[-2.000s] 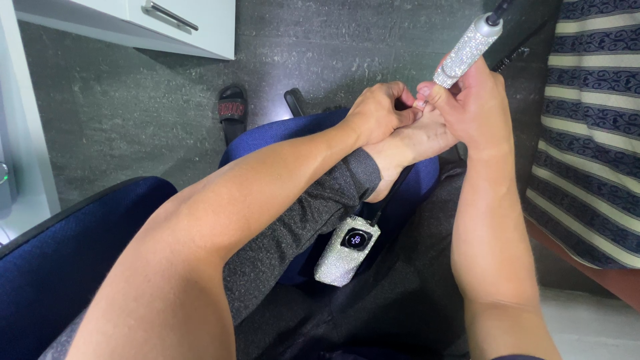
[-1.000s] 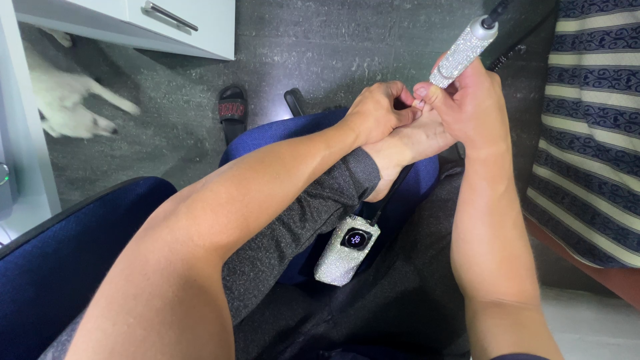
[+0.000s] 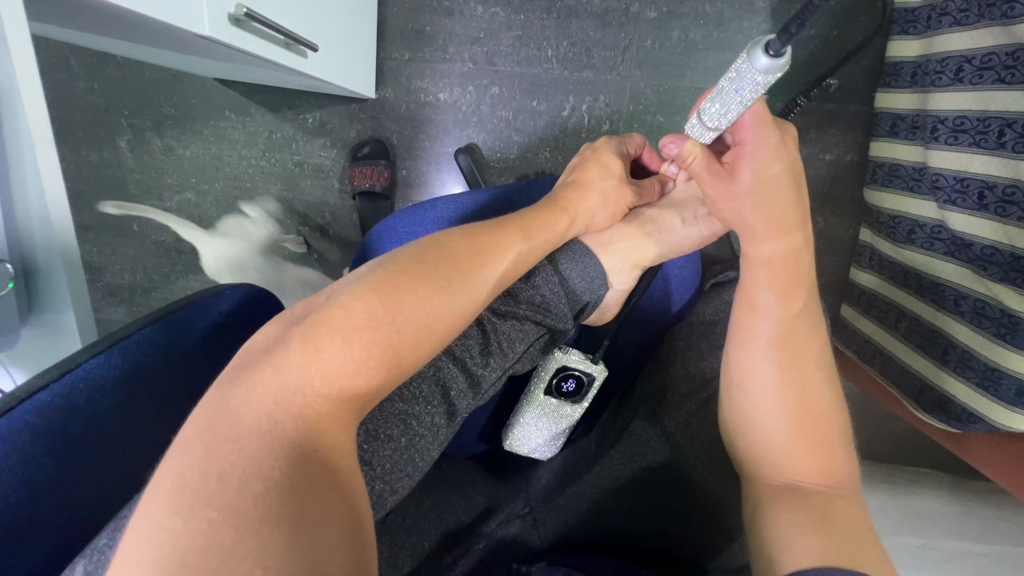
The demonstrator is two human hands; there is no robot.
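Note:
A bare foot point(image 3: 668, 226) rests across a blue chair seat, its ankle in a dark grey trouser cuff. At its toes, my left hand point(image 3: 612, 182) pinches a toe between thumb and fingers. My right hand point(image 3: 748, 172) grips an electric nail drill handpiece point(image 3: 734, 92) covered in rhinestones, its thumb against the toes. The drill's working tip is hidden by the hand. From the handpiece's upper end runs a black cable point(image 3: 800, 22). Below the ankle lies the rhinestone-covered drill control unit point(image 3: 552, 420), its round display lit.
A white drawer cabinet point(image 3: 336, 68) stands at upper left, a black slide sandal point(image 3: 372, 178) on the grey floor beyond the blue seat point(image 3: 448, 228). A white animal point(image 3: 256, 252) is left of my left arm. Striped patterned cloth point(image 3: 952, 240) hangs at right, near a person's bare leg.
The white animal, lying or standing at the far left edge a second ago, is now nearer the blue chair. Both hands stay at the toes with hardly any visible shift.

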